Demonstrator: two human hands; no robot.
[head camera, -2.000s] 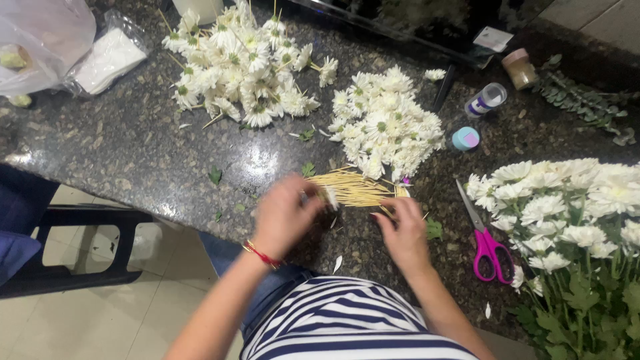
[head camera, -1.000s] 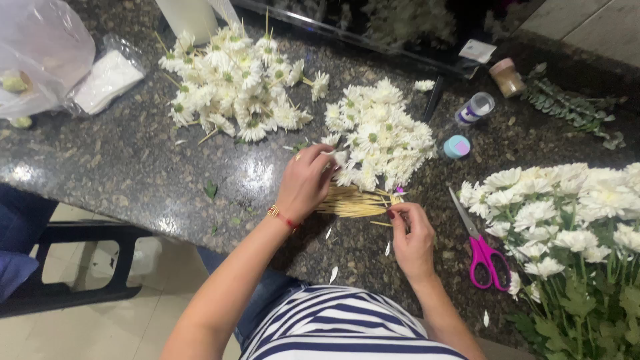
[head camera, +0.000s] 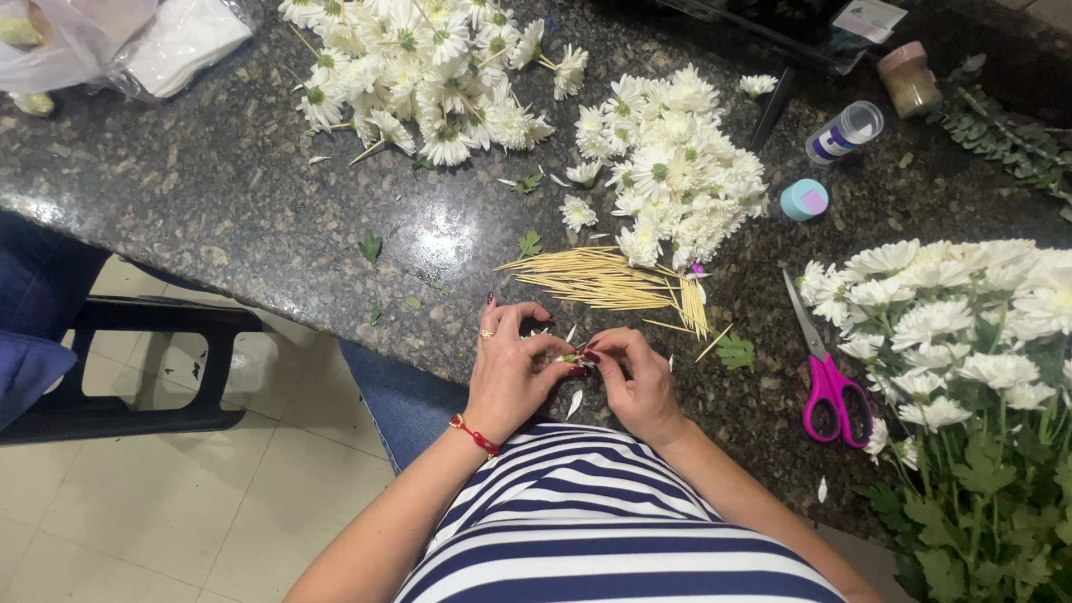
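Observation:
My left hand (head camera: 515, 360) and my right hand (head camera: 636, 381) meet near the counter's front edge, fingertips pinching a small white flower head (head camera: 572, 358) with a green base, mostly hidden by the fingers. Just beyond them lies a pile of wooden toothpicks (head camera: 586, 276), a few apart at its right end. Behind it is a heap of cut white chrysanthemum heads (head camera: 678, 167). Farther left is a larger heap of white chrysanthemums (head camera: 427, 75), some with toothpicks in them. Loose petals (head camera: 574, 404) lie by my hands.
Pink-handled scissors (head camera: 825, 377) lie right of my hands, beside long-stemmed chrysanthemums (head camera: 946, 335). Behind are a clear jar (head camera: 846, 131), a turquoise lid (head camera: 804, 200), a pink-capped jar (head camera: 909, 79) and leafy sprigs (head camera: 1005, 142). Plastic bags (head camera: 180, 42) lie far left; a black stool (head camera: 151, 318) stands below.
My left hand has come back from beside the flower heap to meet my right hand nearer my body. A small flower head now lies by itself left of the right-hand heap.

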